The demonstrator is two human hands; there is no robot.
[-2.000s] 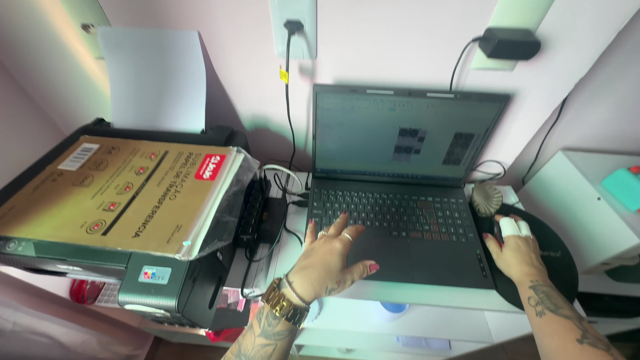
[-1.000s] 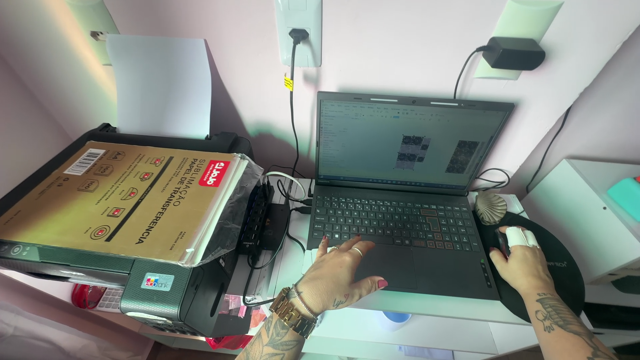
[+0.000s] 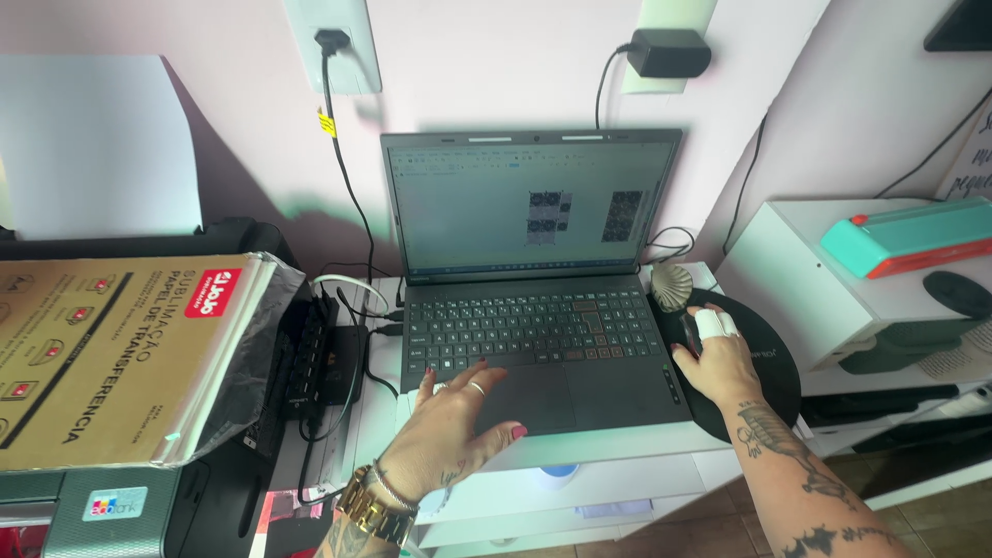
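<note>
An open dark laptop [image 3: 535,333] stands on a white desk, its screen [image 3: 480,209] showing a design program with patterned dark blocks. My left hand [image 3: 453,430], with rings and a gold watch, rests over the laptop's palm rest at the lower left of the keyboard, fingers spread and holding nothing. My right hand [image 3: 721,364] is closed over a dark computer mouse [image 3: 688,335] on a round black mouse pad [image 3: 775,372], right of the laptop. A white wrapping covers part of its fingers. A seashell [image 3: 671,287] lies at the pad's upper left edge.
At left, a pack of sublimation transfer paper [image 3: 101,356] lies on a printer [image 3: 217,496], with white paper [image 3: 101,147] upright behind. A black USB hub [image 3: 310,364] and cables sit beside it. A white cabinet [image 3: 814,271] with a teal-and-orange device [image 3: 907,236] stands at right.
My left hand has shifted slightly left and down relative to the keyboard since two seconds ago. My right hand stays on the mouse. On the screen, the patterned blocks have changed in layout. The view has moved closer.
</note>
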